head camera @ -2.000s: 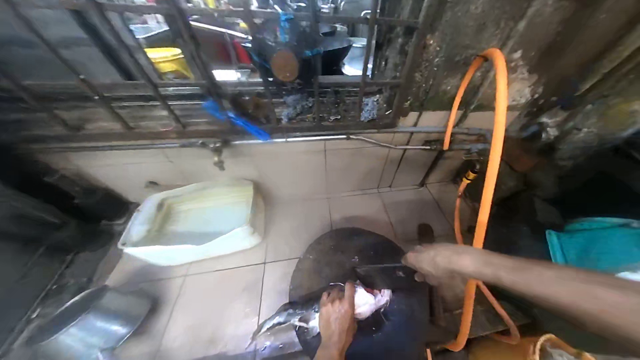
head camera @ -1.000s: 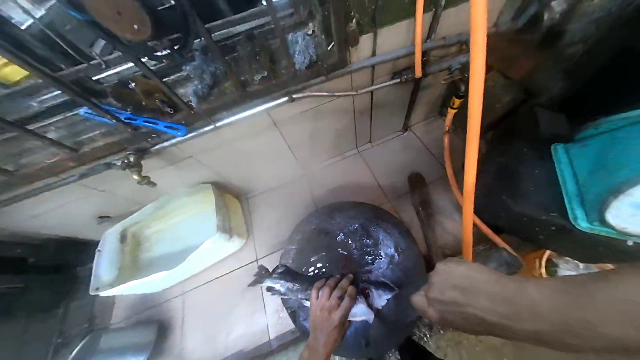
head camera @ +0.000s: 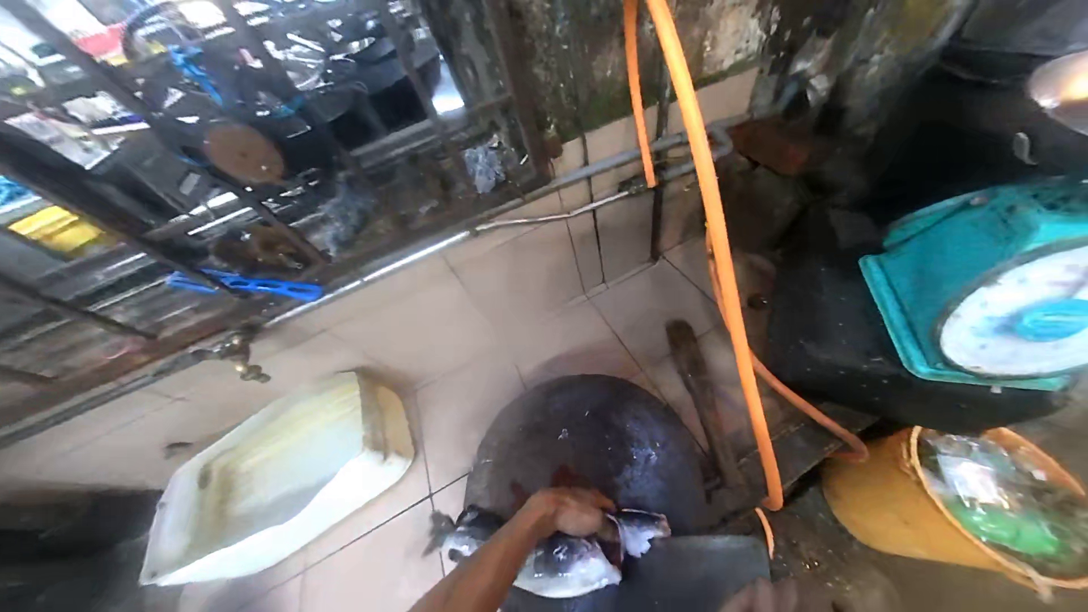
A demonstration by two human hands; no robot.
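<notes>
A round dark chopping block [head camera: 578, 425] stands on the tiled surface, wet and marked with blood. Across its near part lies a silvery, dark-backed fish [head camera: 569, 574], cut open at the right, where a pale and dark flap [head camera: 642, 529] sticks out. My left hand [head camera: 580, 514] is closed on the fish near this cut end. A wide grey cleaver blade [head camera: 701, 565] lies flat over the block's near right part, right of the fish. My right hand [head camera: 748, 597] shows only as a blurred patch at the bottom edge by the blade; its fingers and grip are hidden.
A white plastic basin [head camera: 280, 484] sits left of the block, below a brass tap [head camera: 242, 355]. An orange hose [head camera: 710, 221] hangs at the right, beside a dark elongated bar [head camera: 699, 382]. Beyond are a teal dial scale [head camera: 926, 280] and an orange bucket [head camera: 867, 501] holding plastic bags.
My right hand has moved down to the bottom edge from right of the block. The cleaver blade now shows broadly beside the fish. The view has shifted toward the right, showing the scale and bucket.
</notes>
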